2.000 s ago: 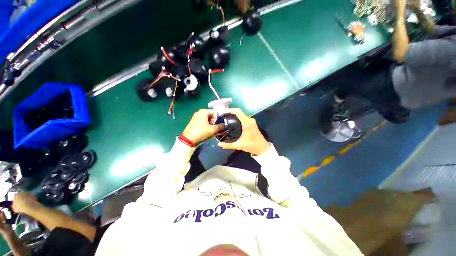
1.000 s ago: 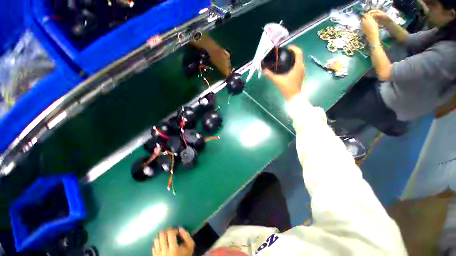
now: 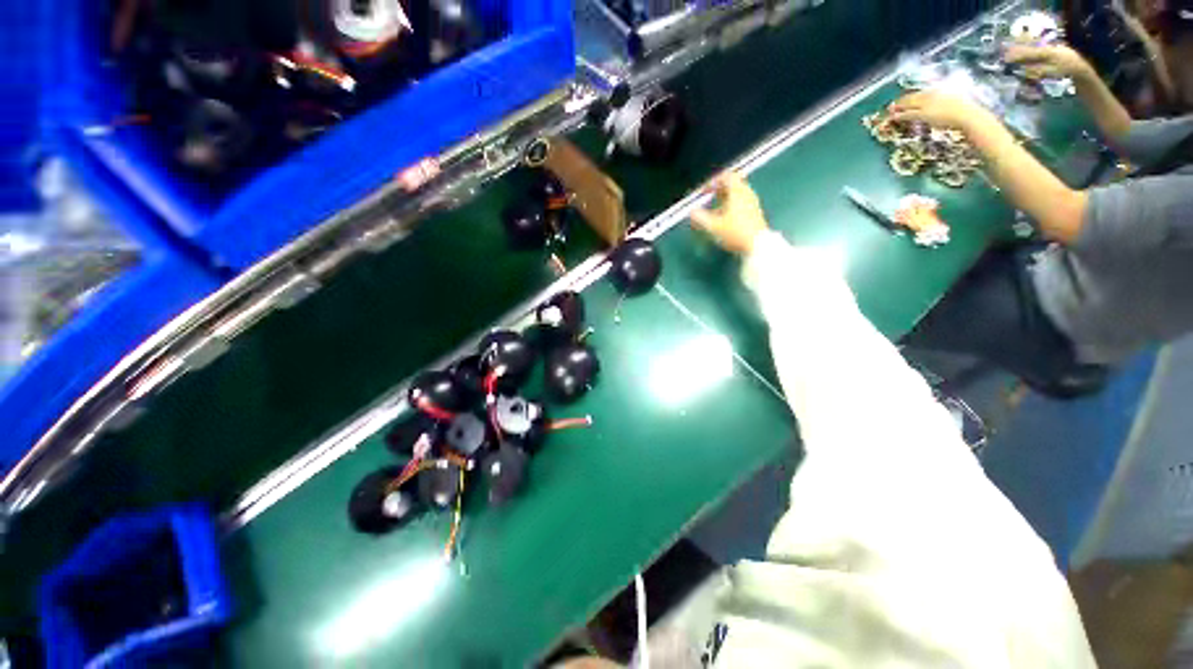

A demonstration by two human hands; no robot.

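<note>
My right hand (image 3: 733, 217) reaches over the metal rail at the bench's far edge, fingers a little apart, with nothing seen in it. A black ball unit with a white part (image 3: 648, 127) lies on the dark green surface beyond the rail, up and left of this hand. Black ball housings (image 3: 508, 356) with thin coloured wires are heaped on the green bench; some show round grey or white faces. A single black ball (image 3: 635, 265) sits near the rail. A white cable (image 3: 641, 621) shows at the bottom edge. My left hand cannot be made out.
A small blue bin (image 3: 203, 575) stands at lower left. Large blue bins (image 3: 393, 124) with wired parts are at upper left. A brown cardboard piece (image 3: 589, 194) stands beyond the rail. At right, a neighbour's hands (image 3: 949, 110) are over ring-shaped parts (image 3: 932, 154).
My right hand has let go of the black ball and white unit, which now lies beyond the rail. My left hand has left the picture. The hand near the cardboard is gone.
</note>
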